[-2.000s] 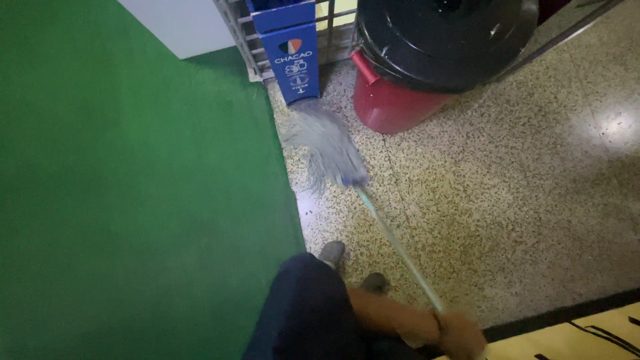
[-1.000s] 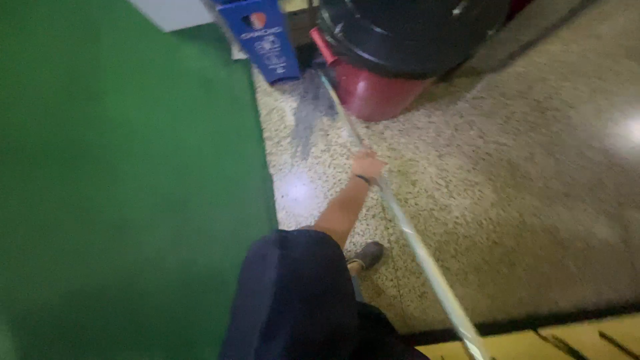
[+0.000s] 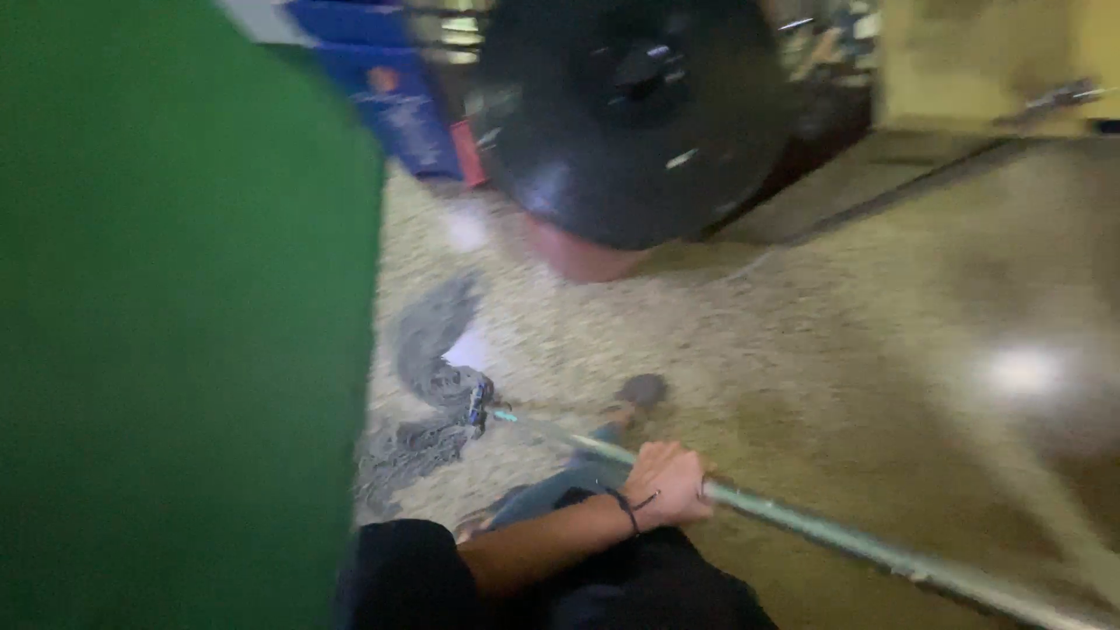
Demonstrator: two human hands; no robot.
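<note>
My left hand (image 3: 669, 483) grips the pale green mop handle (image 3: 814, 528), with a dark cord bracelet around the wrist. From my hand the handle runs up and left to the mop head, and down and right out of the frame. The grey string mop head (image 3: 437, 381) lies on the speckled floor beside the green surface, its strands spread in two bunches from a blue collar. My right hand is not in view.
A red bin (image 3: 582, 254) with a black lid (image 3: 639, 114) stands ahead. Left of it is a blue printed box or stand (image 3: 407, 114). The green surface (image 3: 184, 332) borders the floor (image 3: 787, 350) at left. A yellow panel (image 3: 971, 70) is at the upper right.
The mop head has come back from beside the blue stand and bin, nearer to my feet. The handle now slants more sideways. The view has shifted and is blurred.
</note>
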